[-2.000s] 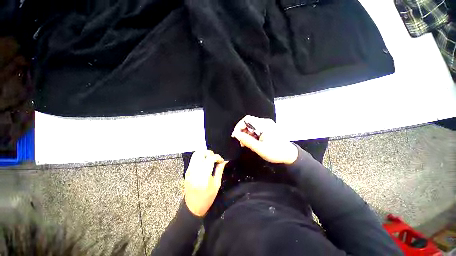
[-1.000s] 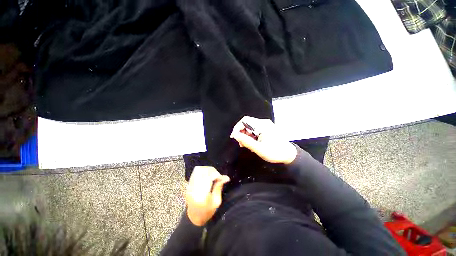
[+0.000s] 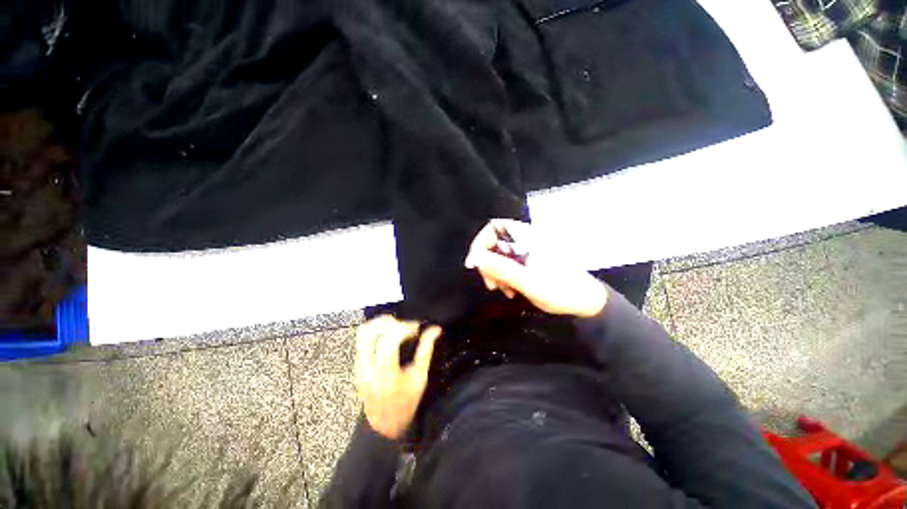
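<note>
A black jacket [image 3: 269, 179] lies spread over a white-topped table, with light specks on it. One sleeve [image 3: 428, 224] hangs down over the near table edge towards me. My right hand [image 3: 537, 268] is at the sleeve's right side, with dark and reddish thread snips [image 3: 505, 242] held in its palm. My left hand [image 3: 394, 370] is just below the table edge, left of the sleeve's end, thumb and fingers apart, with dark cloth between them. The sleeve's end merges with my dark clothes, so I cannot tell if the left hand touches it.
The white tabletop [image 3: 239, 293] shows along the near edge. Brown cloth [image 3: 38, 229] and a blue crate [image 3: 72, 320] are at the left. A plaid garment [image 3: 827, 22] lies at the far right. A red stool [image 3: 830, 462] stands on the speckled floor at the lower right.
My left hand moved down, then its thumb and fingers spread wider. My right hand stays by the sleeve and has turned slightly, the snips less visible. The view has shifted, the jacket appearing slightly turned.
</note>
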